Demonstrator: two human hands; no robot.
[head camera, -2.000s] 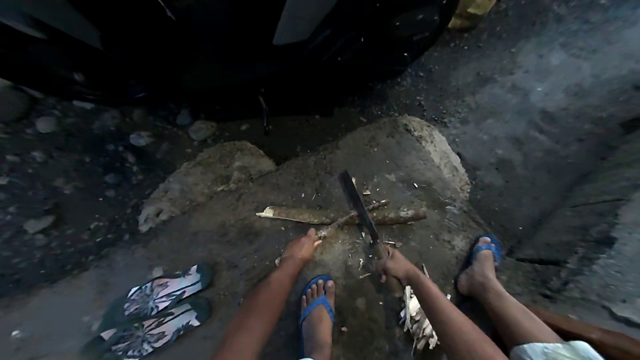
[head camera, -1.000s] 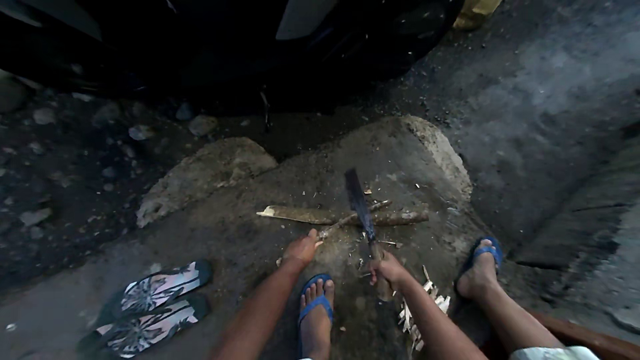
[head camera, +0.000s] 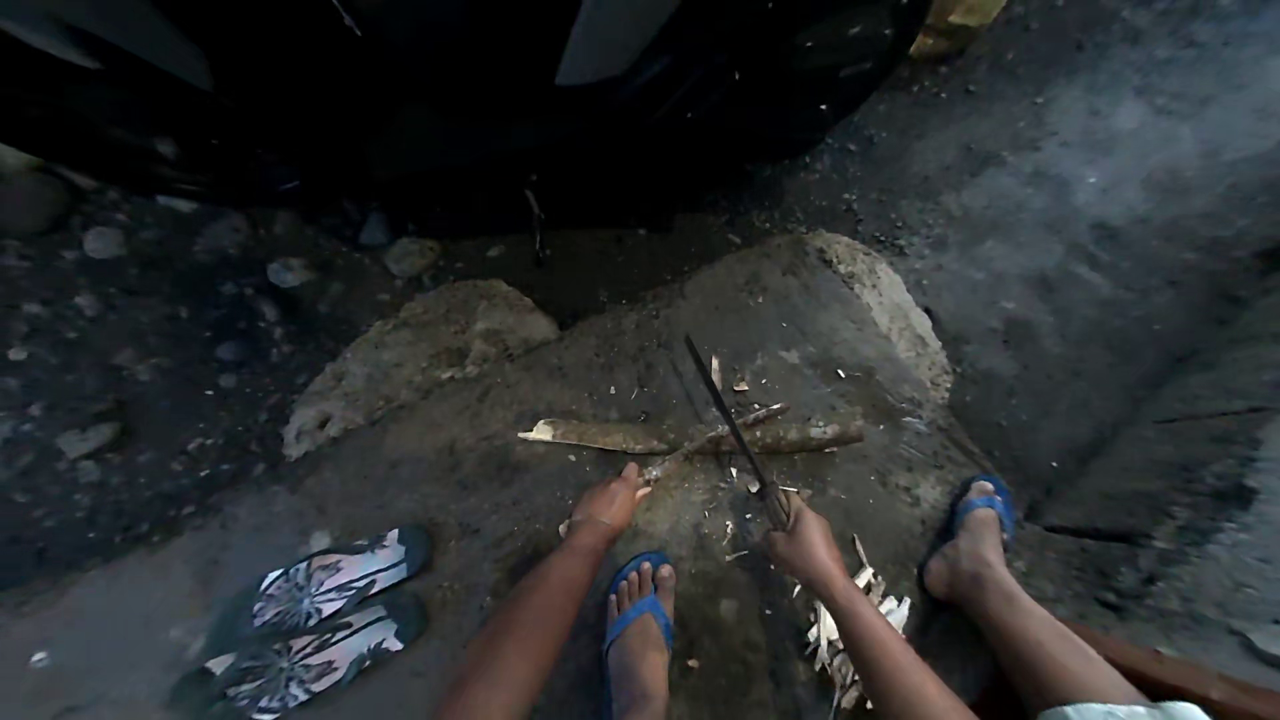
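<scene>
My left hand (head camera: 608, 505) grips the near end of a thin wooden stick (head camera: 690, 449), which slants up to the right across a thicker branch (head camera: 600, 436) lying on the concrete. In my right hand (head camera: 800, 540) is the handle of a machete (head camera: 726, 410); its dark blade points up and left, over the stick and branch, seen nearly edge-on. Whether the blade touches the stick, I cannot tell. Small wood chips lie around the branch, and a pile of pale wood splinters (head camera: 860, 625) is beside my right forearm.
My feet, in blue flip-flops (head camera: 640, 620), stand either side of the pile. A pair of patterned slippers (head camera: 320, 620) lies at the left. A broken concrete edge (head camera: 890, 310), stones (head camera: 410, 257) and a large dark object (head camera: 450, 100) are beyond.
The machete has turned in my right hand, from its blade's broad side showing to nearly edge-on. My left hand stays on the stick.
</scene>
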